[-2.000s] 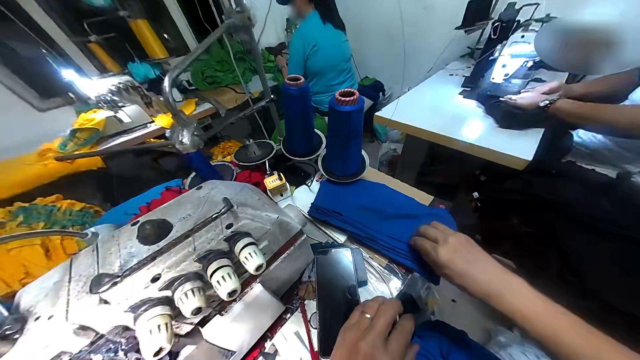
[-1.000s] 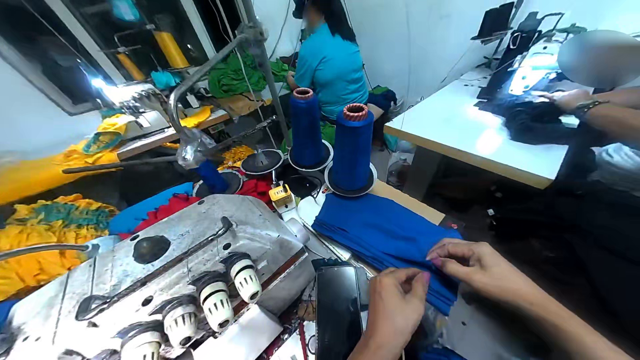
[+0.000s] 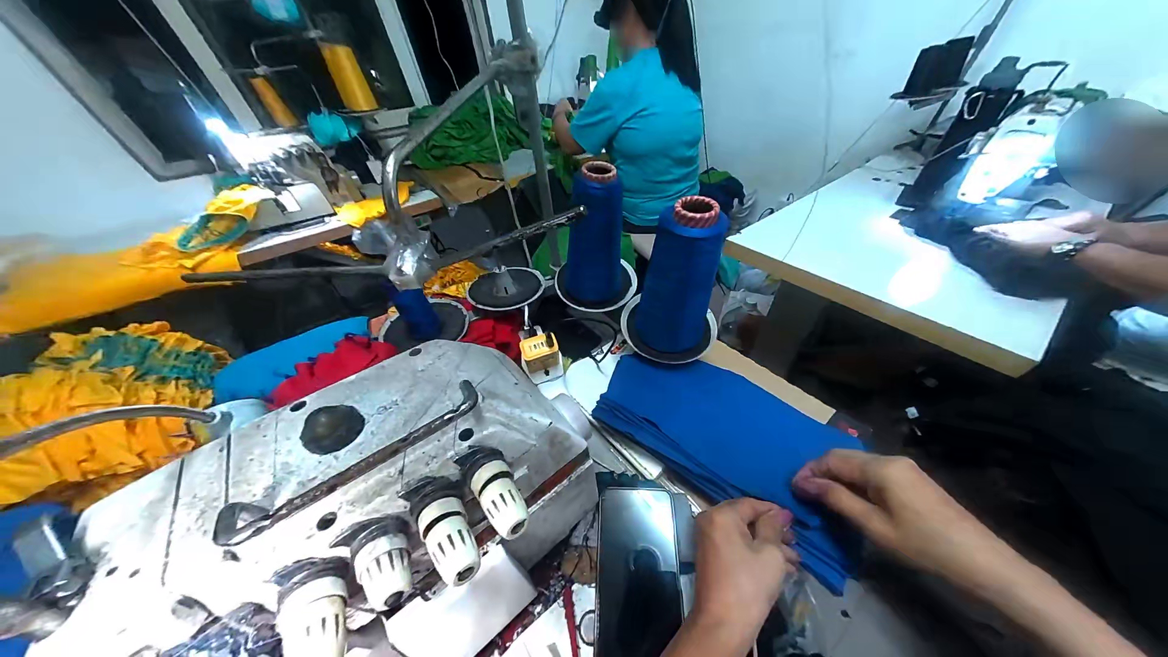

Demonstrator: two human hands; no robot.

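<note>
A stack of folded blue fabric pieces (image 3: pixel 721 420) lies on the table right of the sewing machine. My right hand (image 3: pixel 867 502) pinches the stack's right edge between thumb and fingers. Just left of it, my left hand (image 3: pixel 744 566) has its fingertips drawn together at the near edge of the same stack; whether cloth is between them cannot be told. A dark smartphone (image 3: pixel 639 566) lies beside my left wrist. The grey metal sewing machine head (image 3: pixel 365 456), with several white tension knobs (image 3: pixel 447 538), fills the lower left. Two blue thread cones (image 3: pixel 677 283) stand behind the stack.
A metal thread stand (image 3: pixel 525 119) rises behind the machine. A person in a turquoise shirt (image 3: pixel 648 128) sits at the back. At a white table (image 3: pixel 912 255) on the right, another person's hands (image 3: pixel 1058 233) hold dark cloth. Yellow fabric (image 3: pixel 109 411) is piled at the left.
My left hand has moved from over the phone up to the stack's near edge, and its fingers have drawn together. My right hand stays at the stack's right end.
</note>
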